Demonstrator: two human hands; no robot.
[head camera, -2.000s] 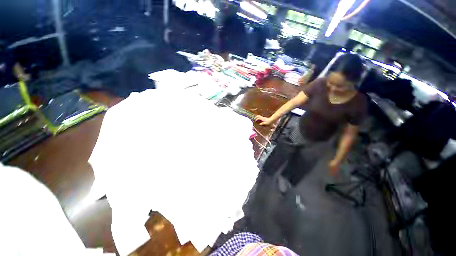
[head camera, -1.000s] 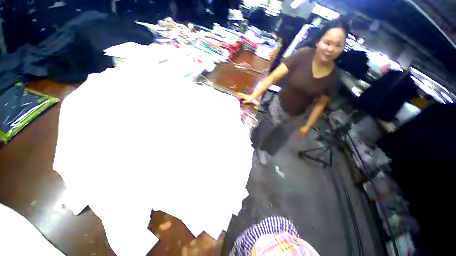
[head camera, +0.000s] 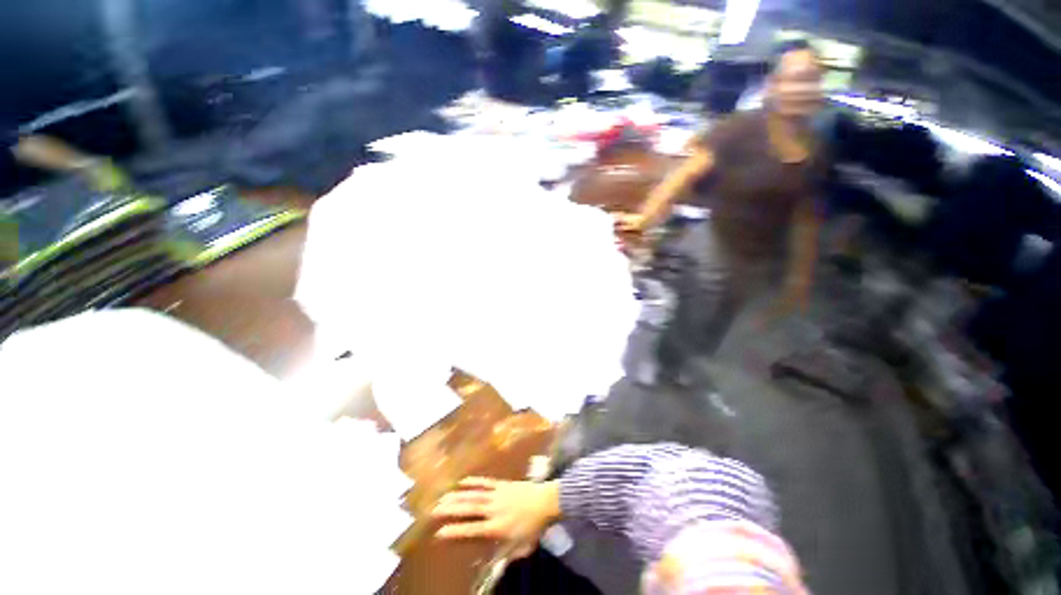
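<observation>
A large heap of overexposed white garments (head camera: 465, 256) lies on the shiny brown table (head camera: 442, 447). A second white mass of cloth (head camera: 175, 465) fills the lower left. My right hand (head camera: 498, 509), bare below a striped sleeve, lies palm down on the table near its front edge, fingers spread towards the left. It is blurred, and nothing shows in it. Its fingertips are close to the edge of the near white cloth. My left hand is not in view.
Dark flat packs with yellow-green edges (head camera: 87, 238) are stacked at the left. A person in a brown top (head camera: 762, 174) stands beyond the table's right side, one hand on it. Mixed cloth or packaging (head camera: 605, 128) lies at the back. Grey floor (head camera: 814, 465) runs along the right.
My right hand has come into view on the table's front edge. The near white cloth at the lower left shows much larger. The view has swung left and is blurred.
</observation>
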